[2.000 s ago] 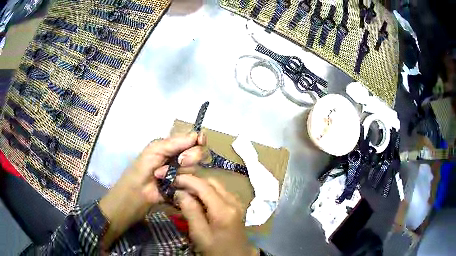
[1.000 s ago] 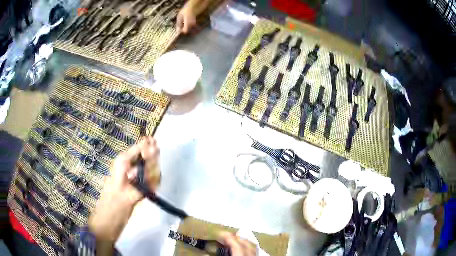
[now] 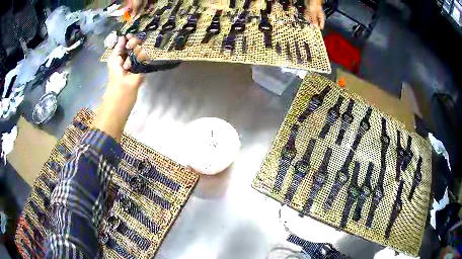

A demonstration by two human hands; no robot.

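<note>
My left hand (image 3: pixel 129 53) is stretched far forward, its fingers closed around a dark strap piece (image 3: pixel 161 66) whose free end points right. It is at the near left edge of a mesh mat (image 3: pixel 202 55) bearing dark strap pieces. Another person's hand (image 3: pixel 316 14) is at that mat's right side, and part of a hand (image 3: pixel 132 6) shows at its left. The mat's near edge looks raised above the bench. My right hand is out of the picture.
A mesh mat with straps (image 3: pixel 190 177) lies near left, partly under my sleeve. Another (image 3: pixel 273 167) lies right. A white bowl (image 3: pixel 212 144) stands between them. A shiny round dish (image 3: pixel 45 108) and crumpled white scraps (image 3: pixel 66 30) are left. Dark straps (image 3: pixel 316 248) lie at the bottom edge.
My left hand has moved forward with the strap piece. The view has swung up and left, and my right hand has left it. The far mat now lies across the top, nearer the middle.
</note>
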